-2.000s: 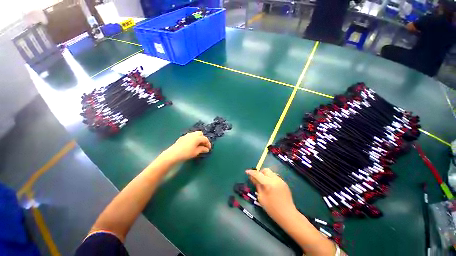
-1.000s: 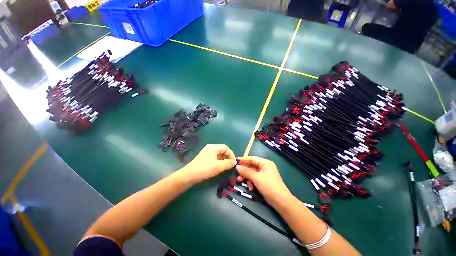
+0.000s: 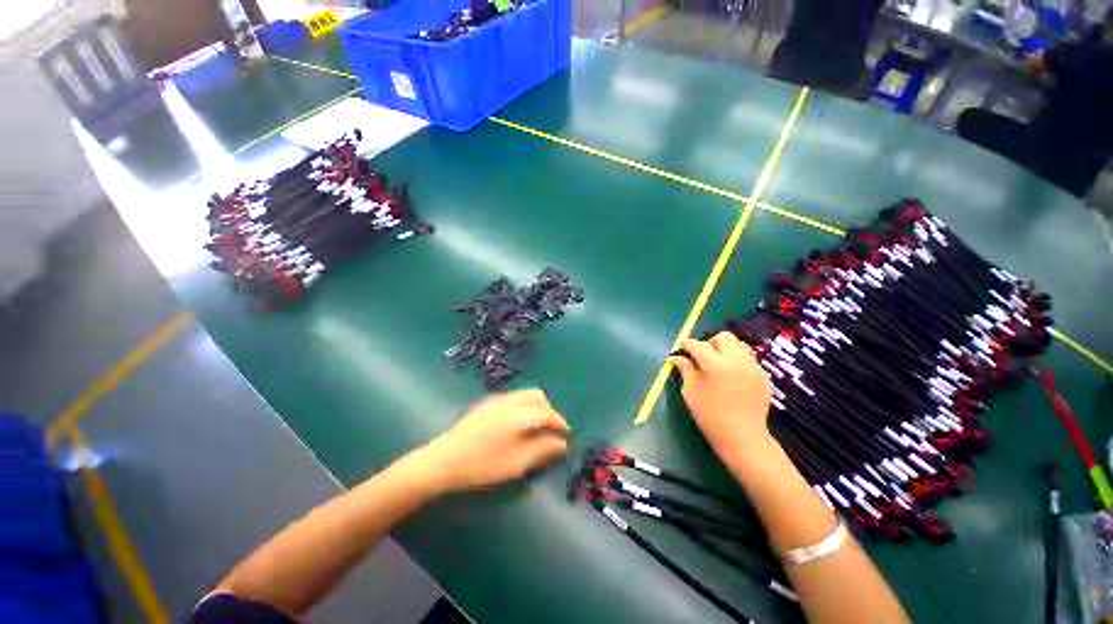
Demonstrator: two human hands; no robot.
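My left hand [image 3: 507,439] is over the green table just below a loose heap of small black parts [image 3: 507,319]. Its fingers are curled, and what they hold, if anything, is hidden. My right hand [image 3: 729,384] is at the left edge of the large fanned pile of black wire harnesses [image 3: 885,354]. A small dark bit shows at its fingertips, too small to name. Several harnesses with red and black ends and white bands [image 3: 635,488] lie between my hands, partly under my right forearm.
A smaller harness pile [image 3: 305,226] lies at the left. A blue bin [image 3: 458,67] stands at the far edge by a white sheet [image 3: 354,122]. A red and green stick [image 3: 1074,433], a single harness [image 3: 1052,549] and clear bags [image 3: 1090,555] lie right. People are behind the table.
My hands met at the fingertips one second ago and are now apart. My right hand has moved to the large pile; my left is below the heap. The camera view has shifted.
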